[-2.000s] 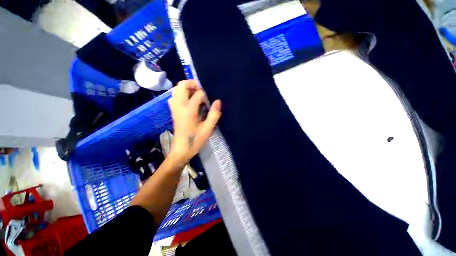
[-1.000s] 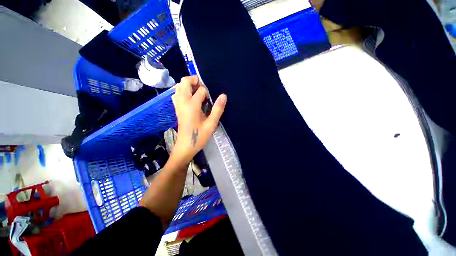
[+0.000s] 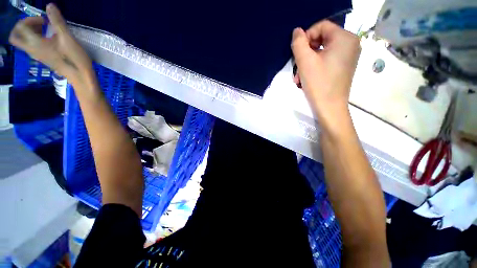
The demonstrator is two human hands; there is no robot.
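Observation:
A large navy-black leg panel (image 3: 199,42) lies across the white table, its pale edge along the front. My left hand (image 3: 49,44) is at the upper left, at the panel's front edge by the ruler strip. Its thumb and fingers are apart and nothing shows held in it. My right hand (image 3: 332,65) is at the panel's right edge, left of the sewing machine head (image 3: 434,31). Its fingers are curled, with thumb and forefinger together on the panel's edge. Its palm side is hidden.
Red-handled scissors (image 3: 431,161) lie on the machine bed at the right. White scraps (image 3: 455,204) lie at the lower right. The ruler strip (image 3: 193,81) runs along the front table edge. Blue crates (image 3: 191,146) with pale and dark cloth are below it.
The view has swung right, bringing in the machine head, scissors and my right hand. The panel now lies across the upper part of the view. My left hand appears farther left and higher.

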